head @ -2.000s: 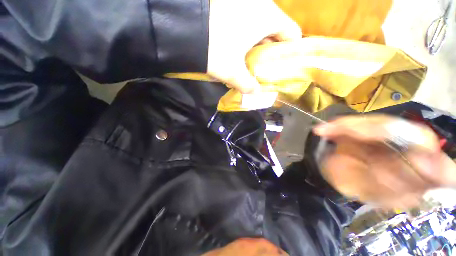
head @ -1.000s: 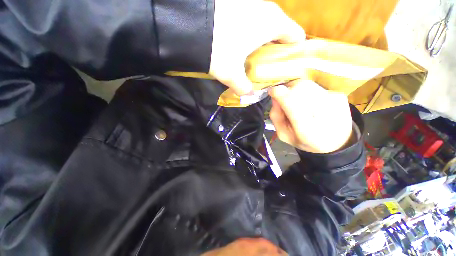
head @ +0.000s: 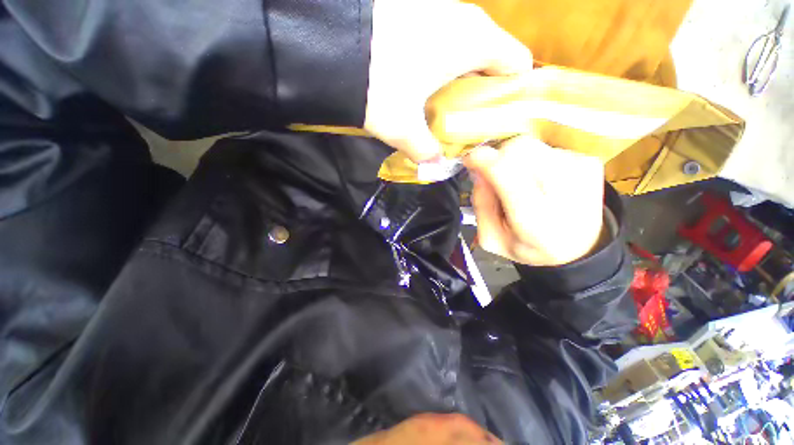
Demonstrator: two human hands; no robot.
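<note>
The mustard-yellow garment (head: pixel 601 113) lies over the table edge, with a flap end and a grey button (head: pixel 691 167) at its right. My left hand (head: pixel 444 74), overexposed, grips its folded near edge. A small white label (head: pixel 438 169) shows on the cloth under my left fingertips. My right hand (head: pixel 544 200) is closed, thumb and forefinger pinched at the label's right side against the cloth edge. I cannot make out a needle, and no thread is visible now.
Looped-handle snips (head: pixel 763 61) lie on the white table (head: pixel 731 83) at the upper right. Below are a red stool-like object (head: pixel 727 233), red bags (head: pixel 649 300) and a cardboard box (head: pixel 640 378). My black jacket (head: pixel 261 330) fills the lower left.
My right hand was out to the lower right, blurred, with a thread running from the label. It came back to the label and has stayed there. My left hand has barely moved.
</note>
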